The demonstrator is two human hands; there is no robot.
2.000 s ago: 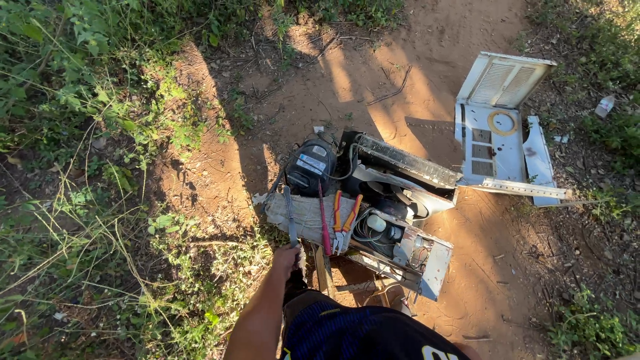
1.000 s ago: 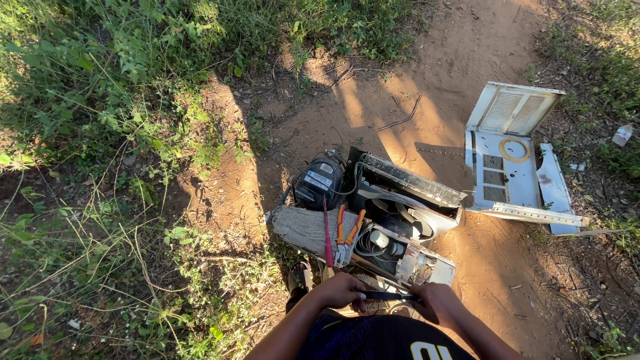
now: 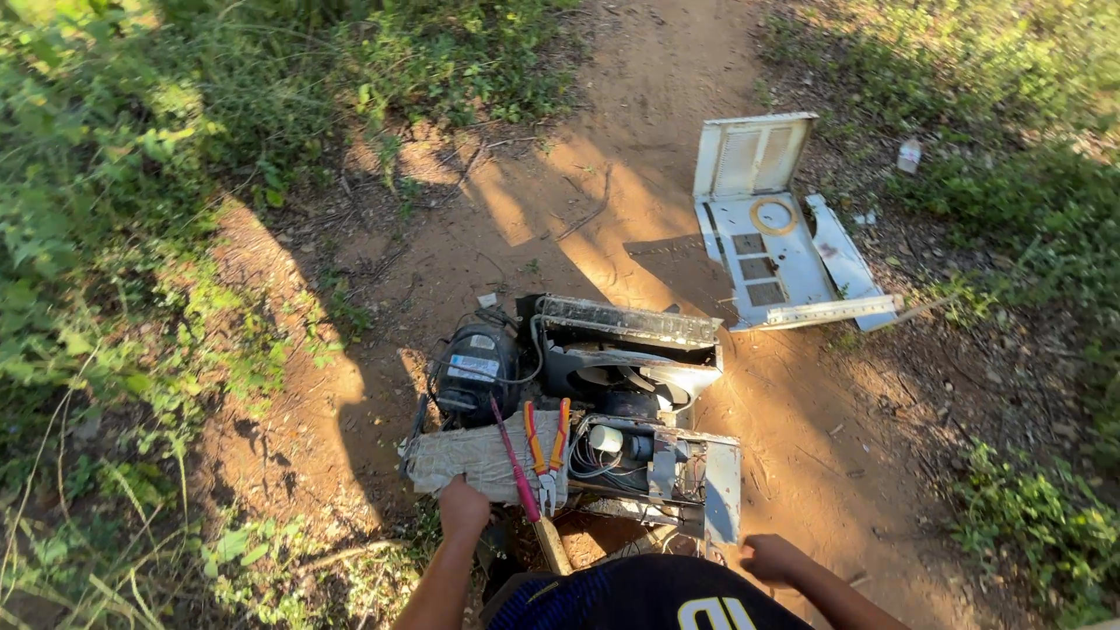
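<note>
My left hand [image 3: 464, 509] is curled at the front edge of a grey, weathered slab [image 3: 437, 455] on an opened air conditioner; whether it grips the slab is unclear. My right hand [image 3: 770, 560], also curled, is beside the unit's rusty metal frame [image 3: 723, 490], and its palm is hidden. Across the slab lie a pink-handled screwdriver [image 3: 522, 481] and orange-handled pliers [image 3: 547, 464] with spread handles. Behind the slab sits a black compressor [image 3: 472, 398]. A white cylindrical capacitor [image 3: 605, 438] lies among wires, with the fan housing [image 3: 691, 381] and finned coil [image 3: 626, 321] behind.
White sheet-metal casing [image 3: 787, 262] stands on the dirt path at the right, with a yellowish ring [image 3: 773, 216] on it. A clear plastic container [image 3: 909, 156] lies beyond. Green plants [image 3: 131, 262] border the path, and a stick [image 3: 588, 210] lies on the soil.
My hands, together on a dark narrow object one second ago, are now apart. The left has moved to the slab's edge, the right to the unit's right side. That object no longer shows between them.
</note>
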